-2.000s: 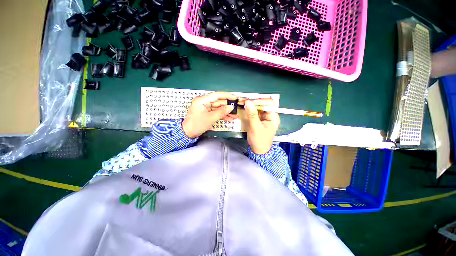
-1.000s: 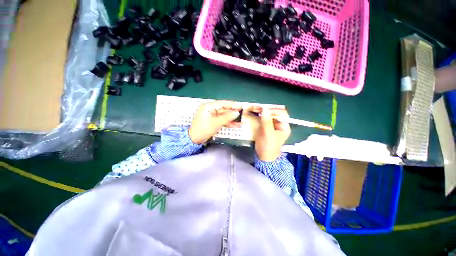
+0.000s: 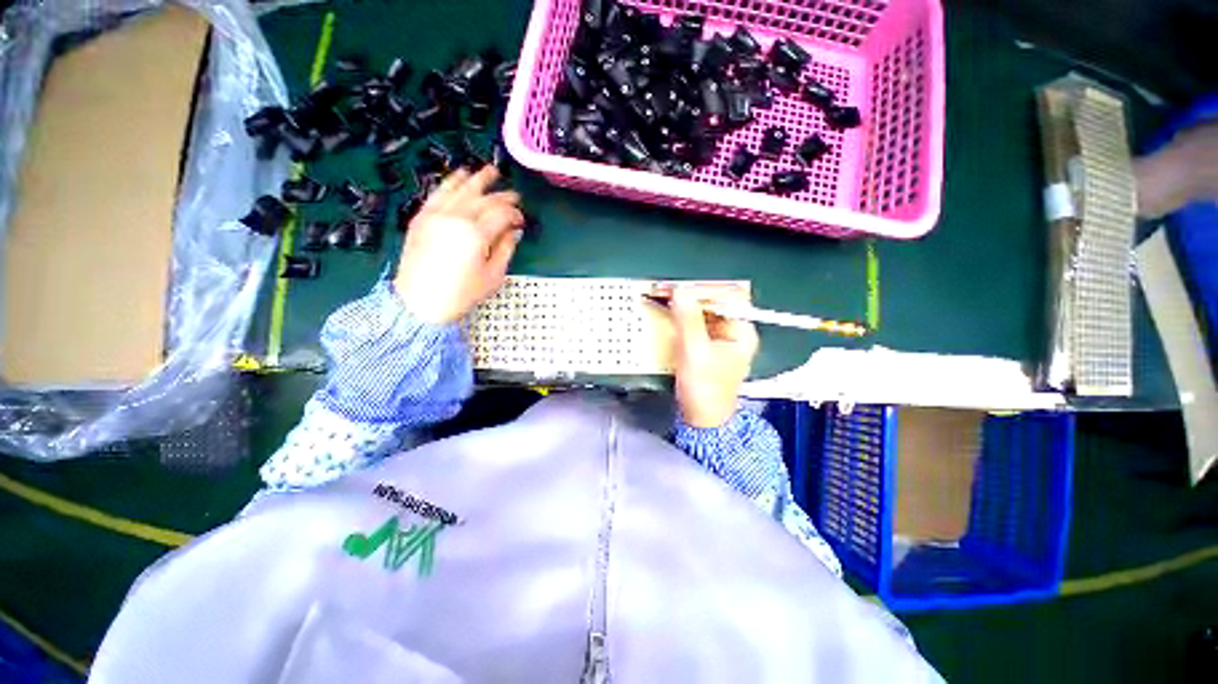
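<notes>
My left hand (image 3: 462,245) is stretched forward at the near edge of the loose pile of black plastic parts (image 3: 350,110). Its fingertips overlap the pile, and whether they hold a part cannot be told. My right hand (image 3: 712,350) is shut on a slim pale hand tool (image 3: 799,319) with an orange-brown far end pointing right. The tool's dark tip is over the right part of the gridded sheet (image 3: 568,325). The sheet lies flat at the bench's near edge, its left end partly hidden by my left hand and sleeve.
A pink basket (image 3: 721,199) with black parts stands behind the sheet. A carton (image 3: 94,201) in clear plastic is at left. A white strip (image 3: 908,376), bundled sheets (image 3: 1103,241) and another person's arm (image 3: 1178,183) are at right. A blue crate (image 3: 979,572) sits below the bench edge.
My left hand has left the place beside my right hand and moved forward and left to the pile. The black part earlier between my fingers no longer shows there. More of the sheet is uncovered.
</notes>
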